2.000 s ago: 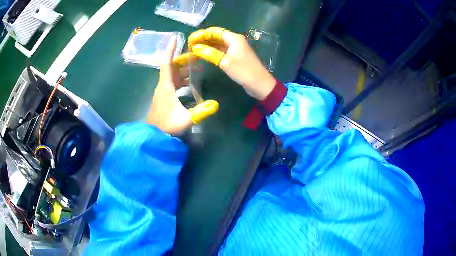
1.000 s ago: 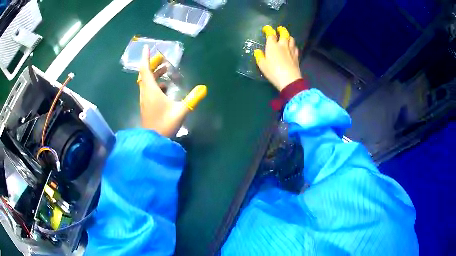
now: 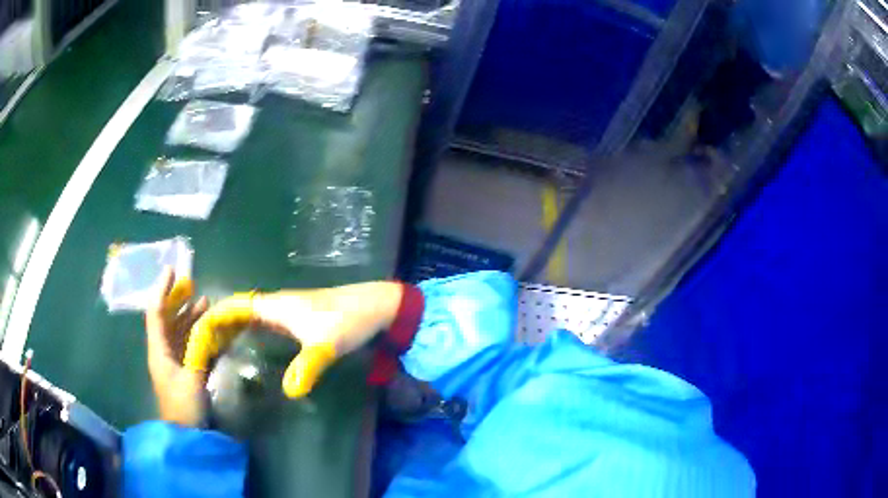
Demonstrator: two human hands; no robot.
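Observation:
My left hand (image 3: 175, 365), with yellow finger cots, is at the lower left, around a blurred clear shiny sheet (image 3: 234, 374). My right hand (image 3: 316, 326), with a dark red wrist strap, reaches over from the right. Its curled index finger is beside my left fingers and its thumb is apart; whether it grips the sheet is unclear. A flat bagged stack of clear sheets (image 3: 146, 275) lies just beyond my left hand. A projector housing (image 3: 92, 433) with a black lens (image 3: 83, 475) is cut off at the lower left corner.
Two more bagged stacks (image 3: 182, 187) (image 3: 212, 126) lie beyond. Clear plastic bags (image 3: 312, 68) are heaped at the far end. A crumpled clear sleeve (image 3: 336, 229) lies near the bench's right edge. A pale rail (image 3: 73, 199) runs along the left. A blurred person (image 3: 779, 34) is at the top right.
The view has swung right, so the housing sits lower and more bags show. My right hand has left the clear sleeve and come to my left hand.

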